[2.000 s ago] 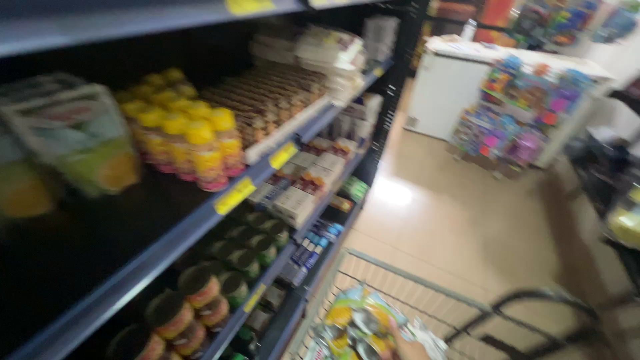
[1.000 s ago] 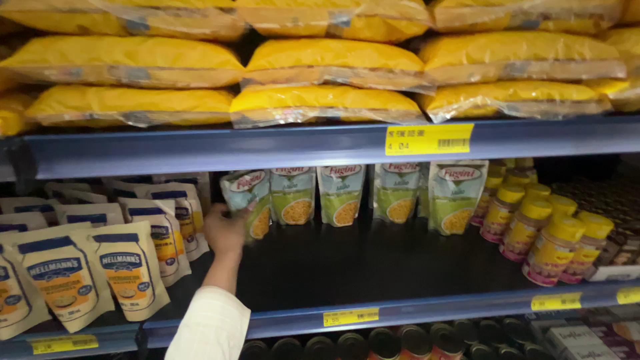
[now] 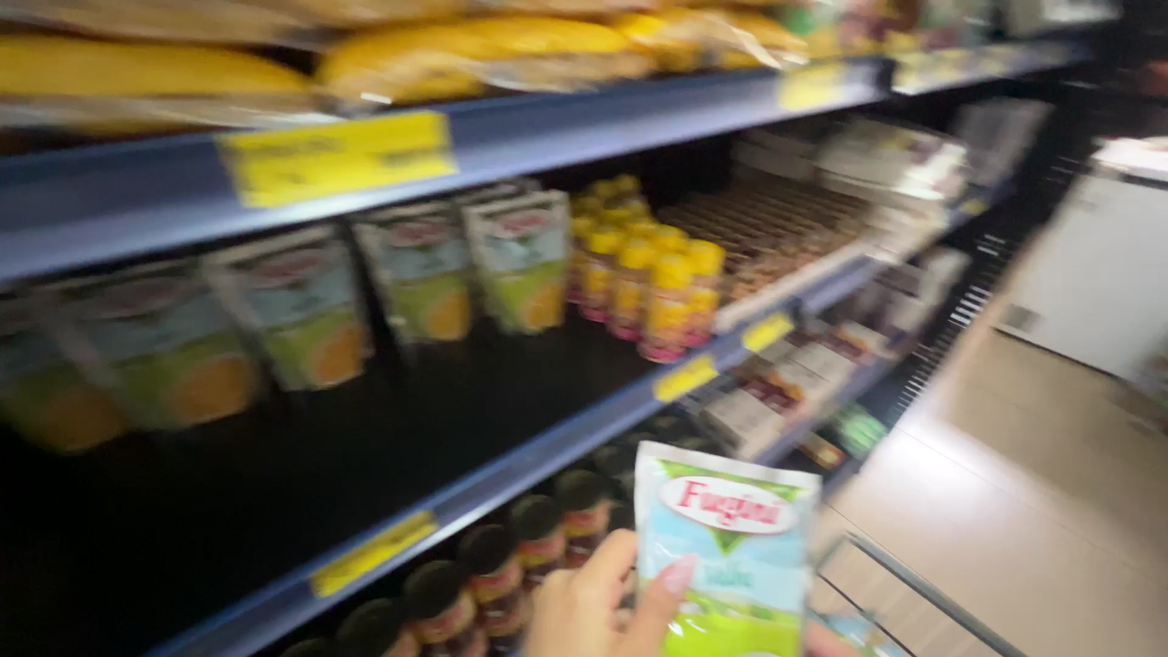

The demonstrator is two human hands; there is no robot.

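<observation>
My left hand [image 3: 602,593] holds a Fugini stand-up pouch [image 3: 735,557] upright at the lower middle, its thumb on the front and fingers at the left edge. A bit of skin, seemingly my right hand [image 3: 829,641], shows at the pouch's lower right edge; most of it is out of view, and its grip is unclear. Behind, on the middle shelf, similar pouches [image 3: 518,265] stand in a row at the left. Yellow-capped bottles [image 3: 671,301] stand to their right. The shelf contents are blurred.
A blue shelf edge [image 3: 511,456] with yellow price tags crosses the view. Dark-lidded jars [image 3: 493,575] stand below it, and yellow bags [image 3: 484,55] lie above. A wire shopping cart's rim [image 3: 922,584] is at lower right, beside a white cabinet [image 3: 1086,265].
My left hand has come back from the shelf with a pouch that it was touching there one second ago. The view has swung right, toward the aisle and cart.
</observation>
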